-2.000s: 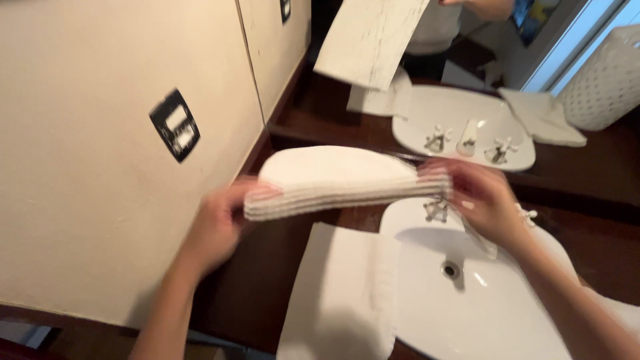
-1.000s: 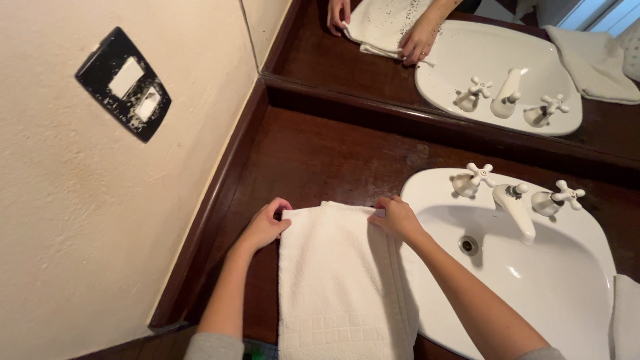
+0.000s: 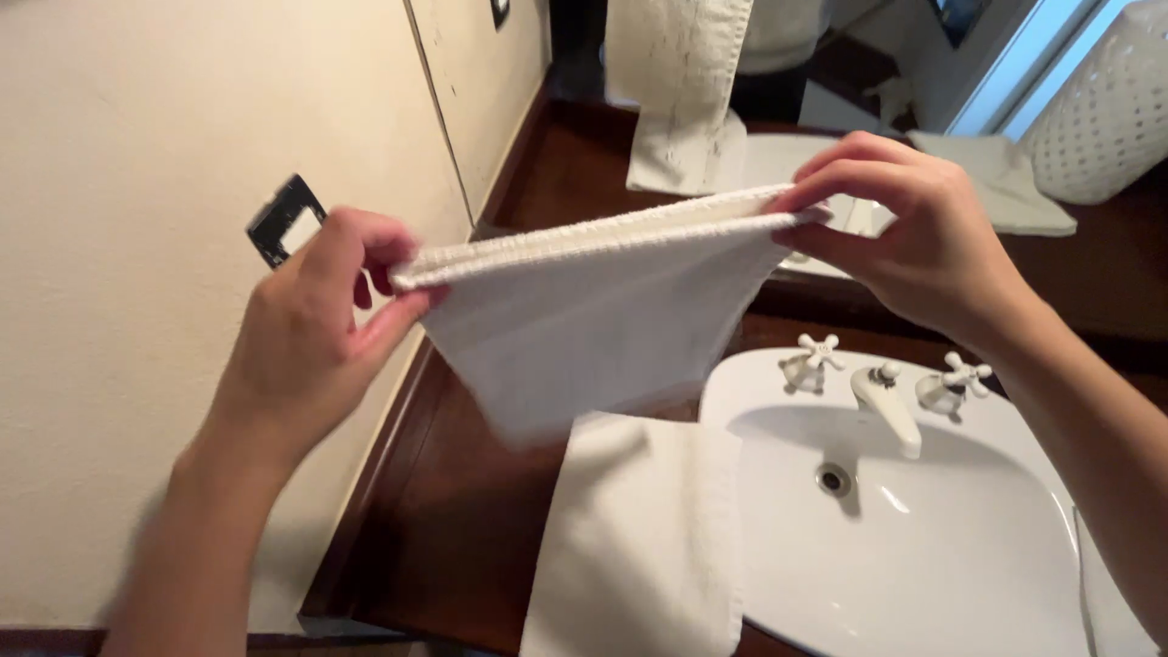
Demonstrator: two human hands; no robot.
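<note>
A folded white cloth towel (image 3: 593,319) hangs in the air between my hands, over the dark wooden counter. My left hand (image 3: 319,319) pinches its upper left corner between thumb and fingers. At the upper right corner, my right hand (image 3: 894,228) grips the towel the same way. The towel's lower end is blurred. Below it, a second white towel (image 3: 648,547) lies on the counter along the left side of the white sink (image 3: 922,557), partly covered from view by the raised one.
The sink has a white faucet (image 3: 885,411) between two cross handles. A wall switch plate (image 3: 287,219) is partly behind my left hand. The mirror at the back reflects the towels and sink. Another white cloth (image 3: 1118,584) lies right of the sink. Brown counter surface (image 3: 438,511) shows at left.
Both hands were low at a towel on the counter one second ago; now they are raised, holding a folded towel up between them. The view has shifted.
</note>
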